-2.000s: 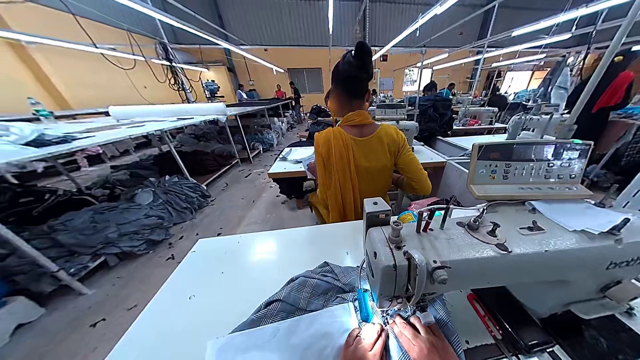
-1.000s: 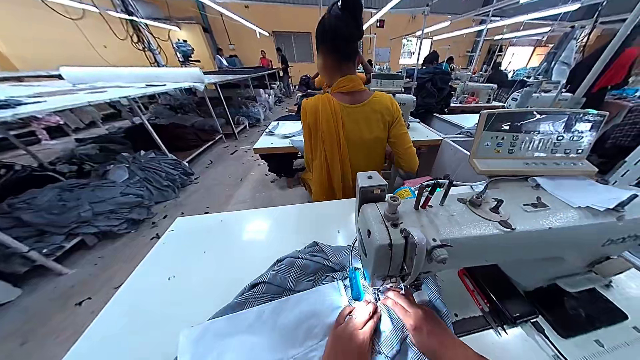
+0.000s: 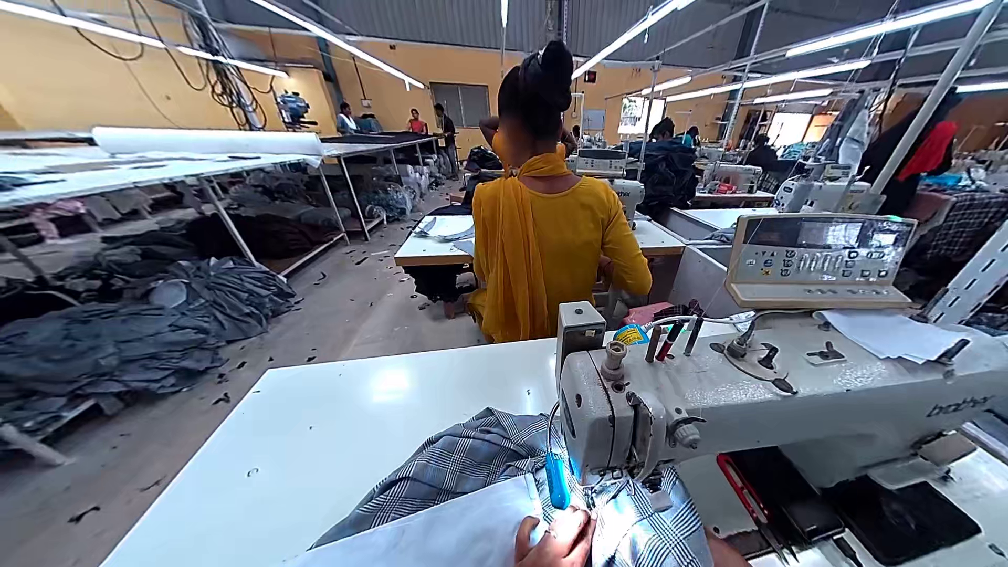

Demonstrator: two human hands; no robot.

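Note:
A Brother sewing machine [image 3: 693, 394] stands on a white table, its lamp lighting the stitching area. Grey plaid fabric [image 3: 472, 453] passes under its head, with a plain white piece [image 3: 441, 524] lying over the fabric's near left part. My left hand [image 3: 557, 539] presses on the cloth just in front of the needle area, fingers bent, close to a blue lamp or tool [image 3: 557, 480] on a thin cable. My right hand [image 3: 726, 551] is mostly hidden behind the plaid cloth at the lower right; only a bit of skin shows, so its grip cannot be told.
White tabletop [image 3: 331, 425] extends left of the machine. Red-handled scissors or snips [image 3: 748, 496], a black phone-like object [image 3: 787, 492] and a dark pad [image 3: 906, 516] lie right. A control panel [image 3: 823, 260] stands above. A person in yellow [image 3: 551, 244] sits ahead; heaped dark cloth [image 3: 118, 339] lies left.
My right hand, earlier beside the left one on the cloth near the needle, has moved right and down, and plaid fabric now covers most of it. The left hand stays near the needle.

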